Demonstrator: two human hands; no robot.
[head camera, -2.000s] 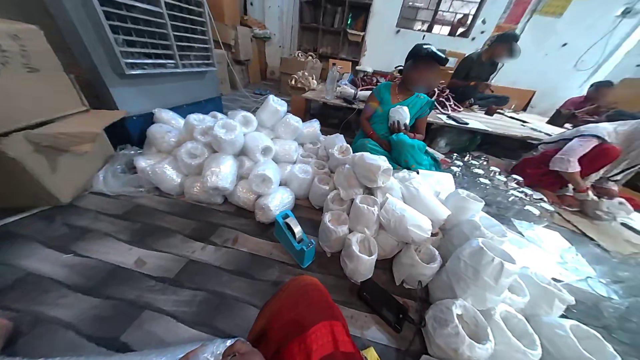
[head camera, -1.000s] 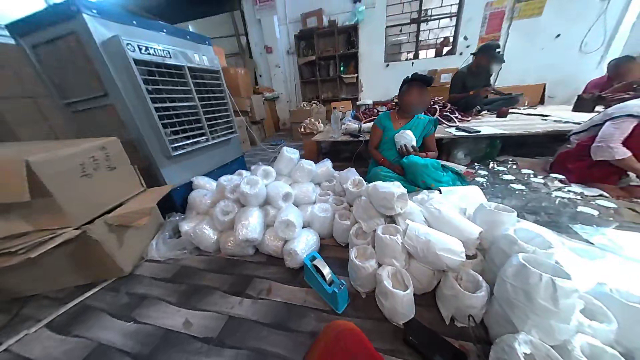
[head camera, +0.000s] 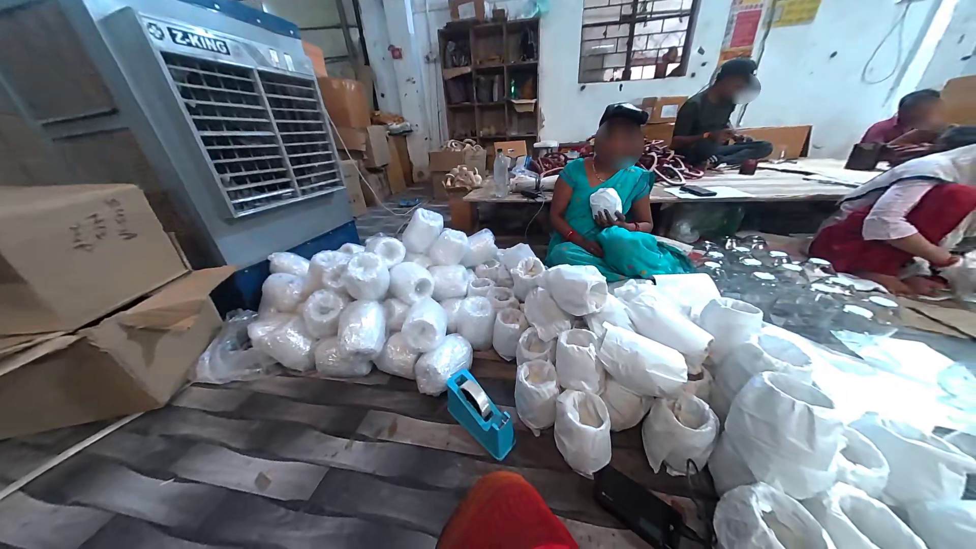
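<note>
Neither my left hand nor my right hand shows in the head view; only my red-clad knee (head camera: 503, 512) rises at the bottom edge. In front of it a blue tape dispenser (head camera: 480, 414) stands on the floor. Beyond and left of the dispenser lies a heap of round items in clear plastic wrap (head camera: 362, 328). To its right, many items wrapped in white paper (head camera: 583, 431) stand and lie in a pile, several with open tops. A black phone-like device (head camera: 637, 505) with a cable lies right of my knee.
Cardboard boxes (head camera: 84, 255) and a large air cooler (head camera: 259, 130) stand at the left. A person in teal (head camera: 610, 221) sits behind the pile, holding a white-wrapped item (head camera: 605, 203). Clear glass-like pieces (head camera: 793, 282) cover the floor at right, near another person. A low table (head camera: 762, 183) stands behind.
The view has swung up and left, showing more of the cooler and boxes. A small part of what may be a hand at the bottom edge two seconds ago is out of view.
</note>
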